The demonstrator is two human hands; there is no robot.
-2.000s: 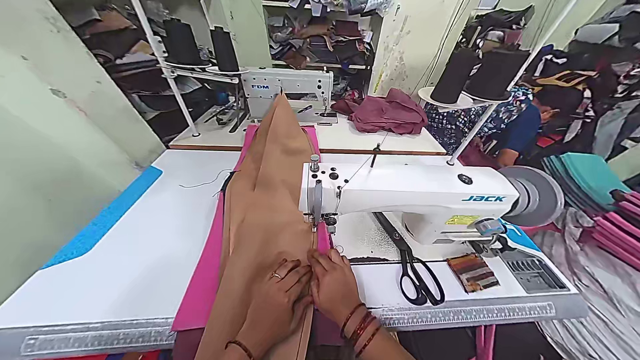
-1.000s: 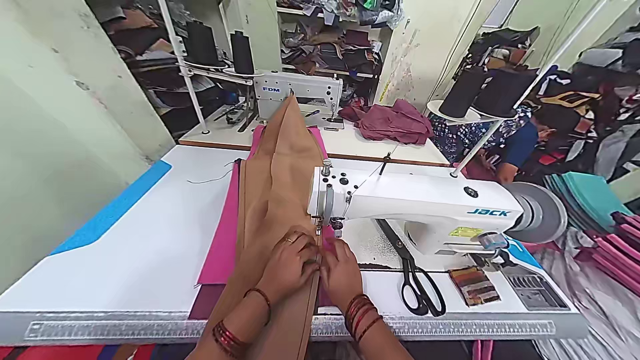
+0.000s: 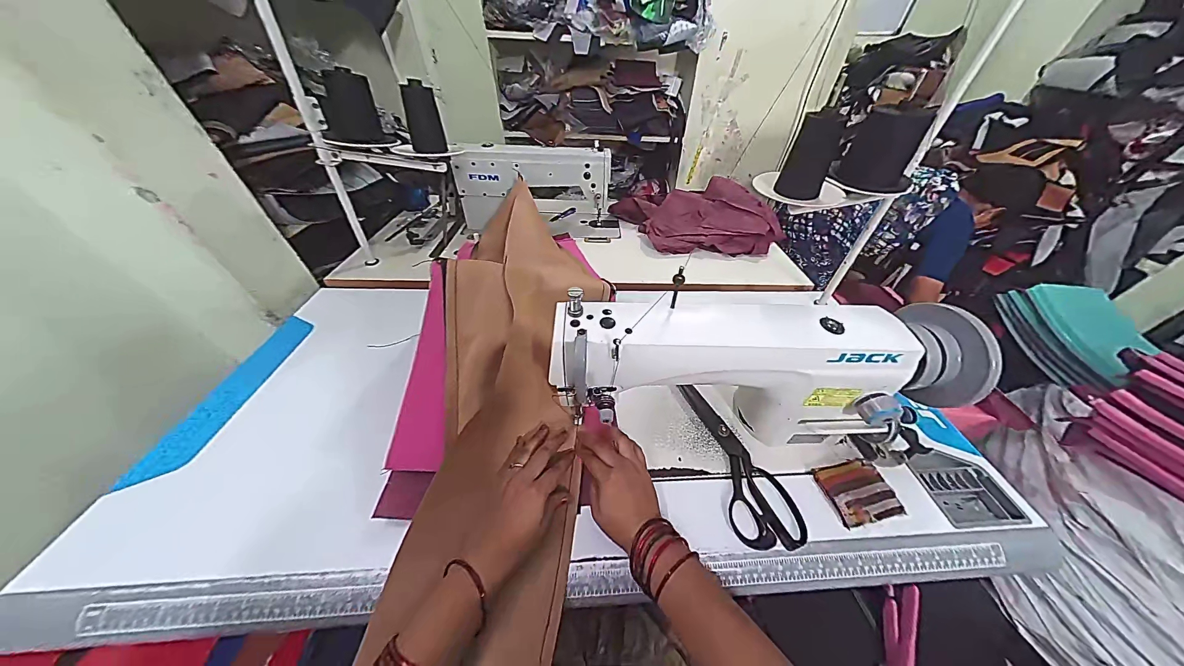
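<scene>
A long tan fabric piece [image 3: 490, 407] runs past the needle of a white Jack sewing machine [image 3: 731, 342], with its right edge at the presser foot [image 3: 579, 407]. My left hand [image 3: 532, 481] lies on the tan fabric just in front of the needle, fingers pressing down. Close beside it, my right hand [image 3: 615, 476] rests at the fabric's edge, with its fingertips near the presser foot. Whether the right fingers pinch the cloth is hard to see. Pink fabric [image 3: 418, 407] and a maroon layer [image 3: 402, 495] show under the tan piece on the left.
Black-handled scissors [image 3: 745, 472] and a striped fabric swatch [image 3: 858, 493] lie right of my hands. A ruler strip [image 3: 786, 568] runs along the table's front edge. Behind stand a second sewing machine [image 3: 532, 176], crumpled maroon cloth [image 3: 712, 217] and thread cones [image 3: 809, 153]. A person [image 3: 934, 231] bends at right.
Both hands stay on the fabric in front of the needle. The left hand's fingers have spread slightly since one second ago.
</scene>
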